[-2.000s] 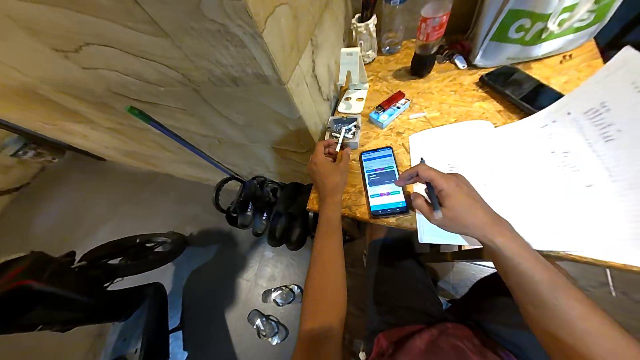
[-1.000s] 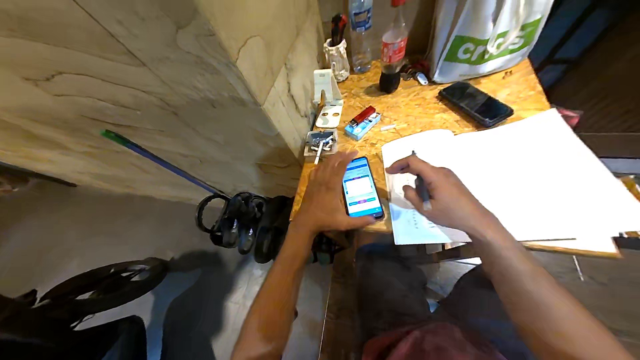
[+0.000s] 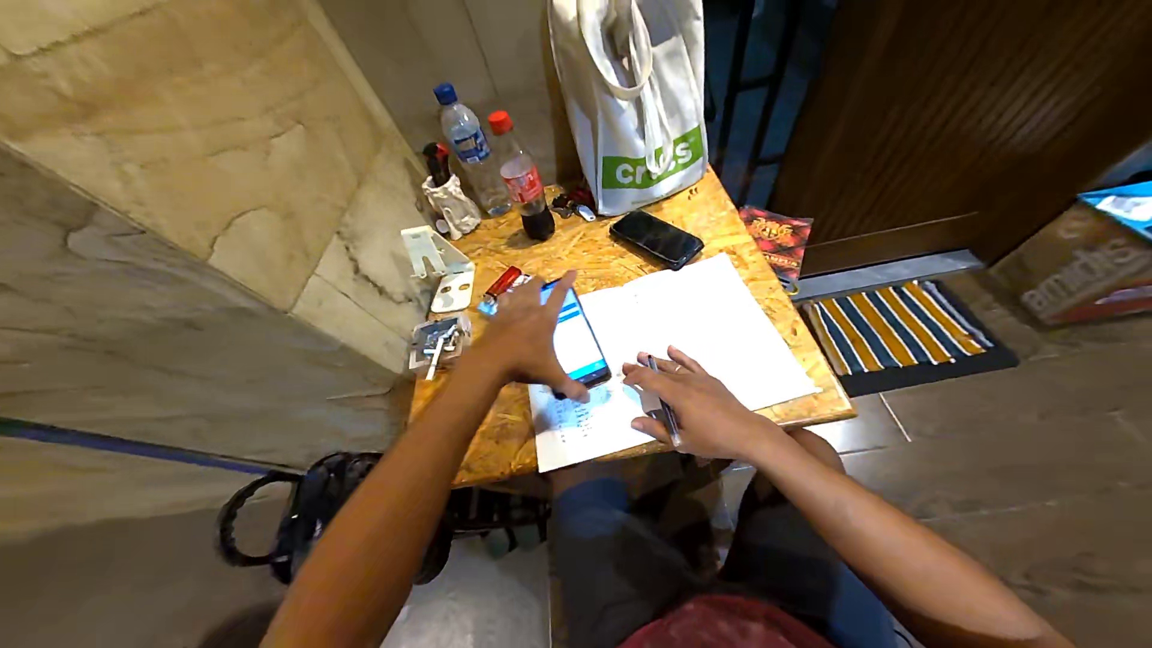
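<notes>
My left hand (image 3: pixel 531 335) grips a smartphone (image 3: pixel 579 337) with a lit screen, thumb at its lower end and fingers near its upper end. The phone is over the left part of an open paper notebook (image 3: pixel 693 333); whether it touches the page I cannot tell. Handwriting shows on the lower left page. My right hand (image 3: pixel 697 400) rests on the notebook's lower part with a dark pen (image 3: pixel 664 405) between its fingers. Left of my left hand are a clear ashtray (image 3: pixel 438 344) with a white stick on it, and a red lighter (image 3: pixel 502 283), partly hidden.
On the wooden-chip board table (image 3: pixel 576 243) a dark phone (image 3: pixel 657 238) lies behind the notebook. A cola bottle (image 3: pixel 524 180), a clear bottle (image 3: pixel 472 148), keys (image 3: pixel 574 205), a pouch holder (image 3: pixel 452 205) and a canvas bag (image 3: pixel 634 117) stand or lie at the back. A stone-patterned wall borders the left.
My left hand has taken hold of the lit phone and moved it onto or over the notebook, where before it lay on the table to the notebook's left. The view has swung right.
</notes>
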